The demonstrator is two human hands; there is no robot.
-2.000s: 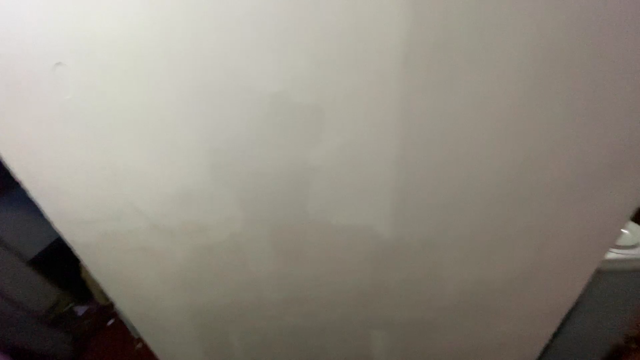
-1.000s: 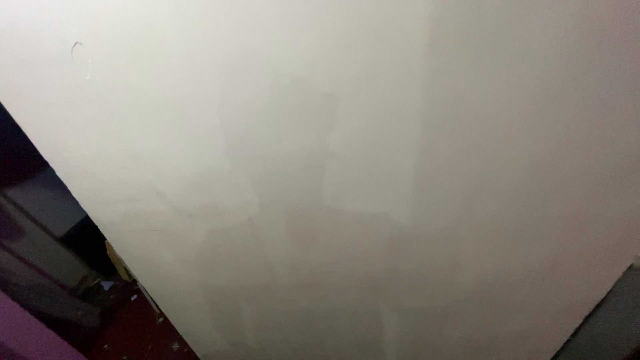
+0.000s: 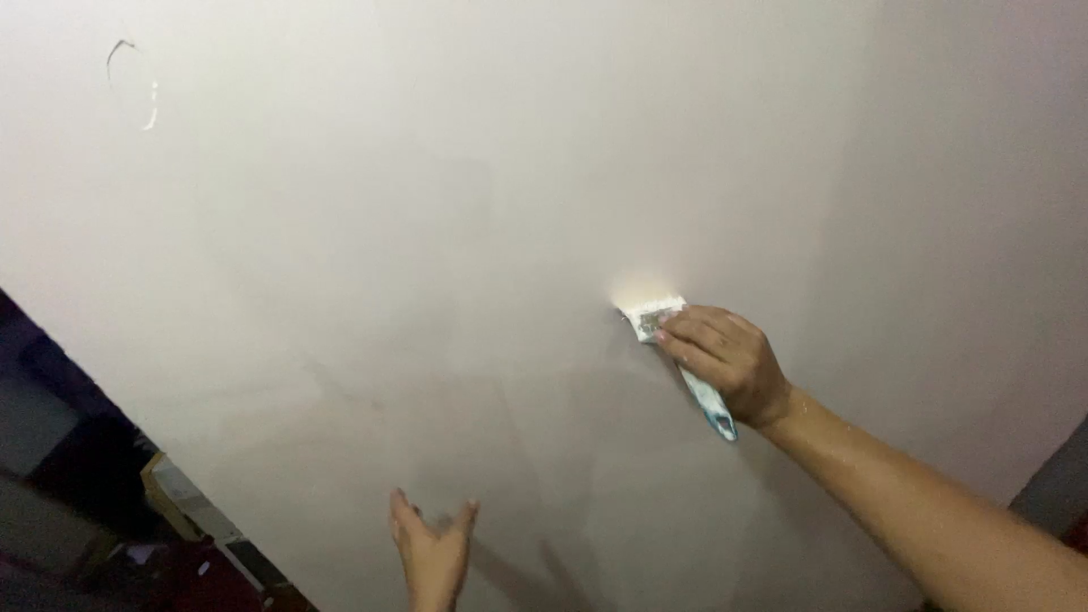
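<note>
My right hand (image 3: 727, 361) grips a flat paintbrush (image 3: 710, 404) with a white and blue handle, its fingers up by the metal ferrule. The brush's bristles touch or nearly touch a broad pale painted panel or wall (image 3: 340, 212) that fills most of the view. Paint smears cover the ferrule and handle. Lower down and to the left, my left hand (image 3: 433, 535) is raised before the pale surface with its fingers apart and nothing seen in it. A dark curved mark and a small white streak show on the surface at the upper left.
Beyond the surface's lower left edge lie a dark area, a wooden-edged object (image 3: 174, 497) and a reddish floor (image 3: 183, 578) with small scraps. A grey surface (image 3: 1054, 484) shows past the lower right edge.
Both hands and the paintbrush have come into view; neither earlier frame shows them. The brush is now up at the pale surface.
</note>
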